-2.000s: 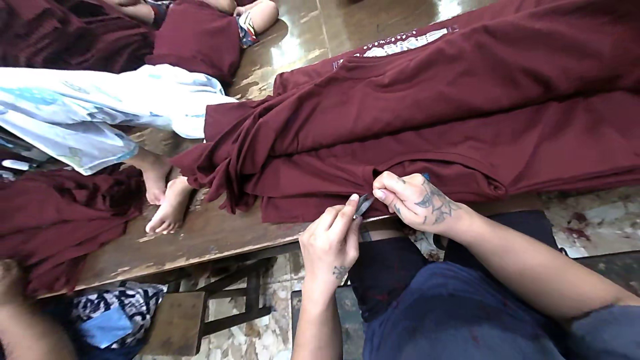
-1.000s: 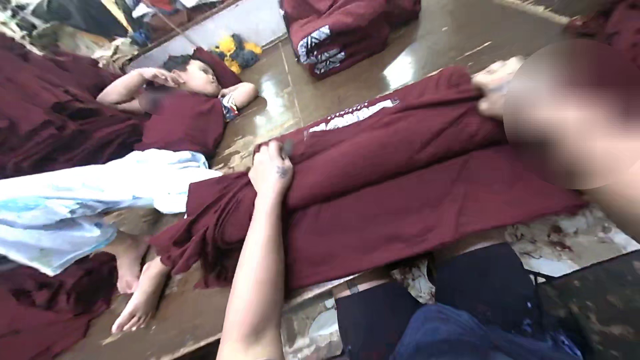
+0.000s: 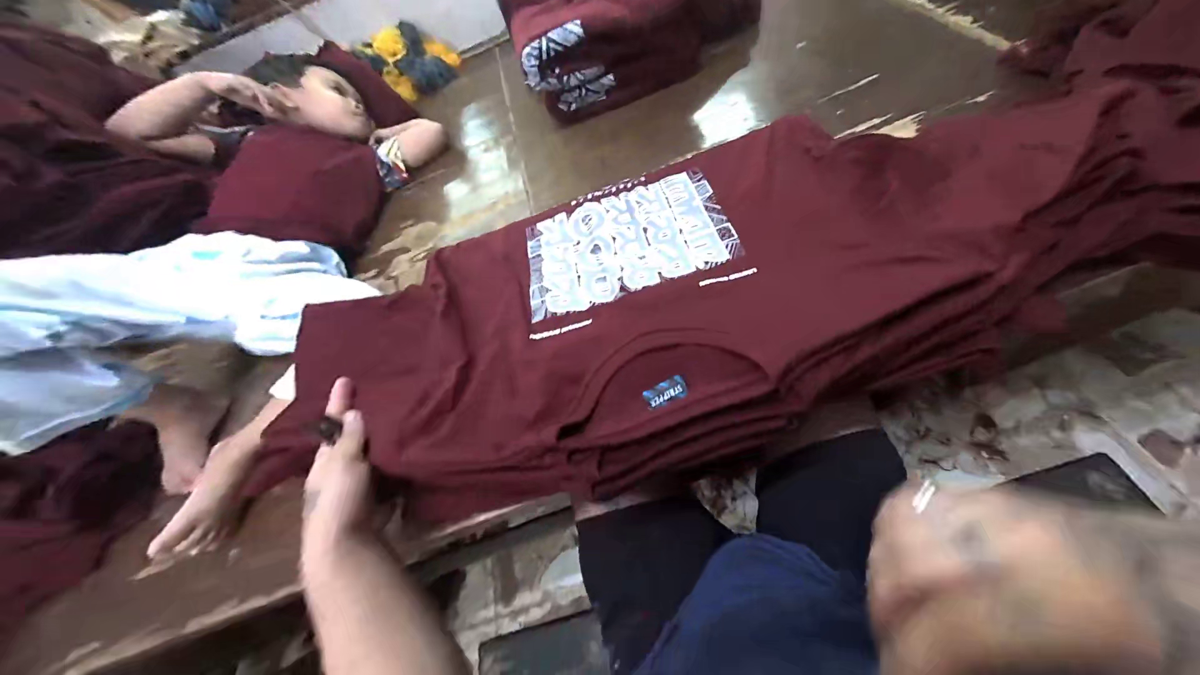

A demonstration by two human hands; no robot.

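Observation:
A stack of maroon T-shirts (image 3: 844, 253) lies spread on the wooden table, the top one showing a white print (image 3: 628, 248) and a neckline with a blue neck label (image 3: 666, 392) toward me. My left hand (image 3: 339, 459) is at the left sleeve end of the stack, with a small dark object (image 3: 330, 428) by its thumb and finger; what that object is cannot be told. Blurred at the lower right, my right hand (image 3: 947, 553) is off the shirts, above the floor near my knee. A small pale glint shows at its fingers; its grip is unclear.
A person (image 3: 300, 159) lies on the table at the left, with bare feet (image 3: 202, 506) close to the stack and my left hand. Folded maroon shirts (image 3: 637, 56) stand at the back. More maroon cloth (image 3: 56, 150) lies at the left. The table edge (image 3: 187, 623) runs below.
The top shirt, folded over in the earlier frames, now lies flat with its print and neckline exposed. My right hand has come from the far right side of the shirts down toward my knee.

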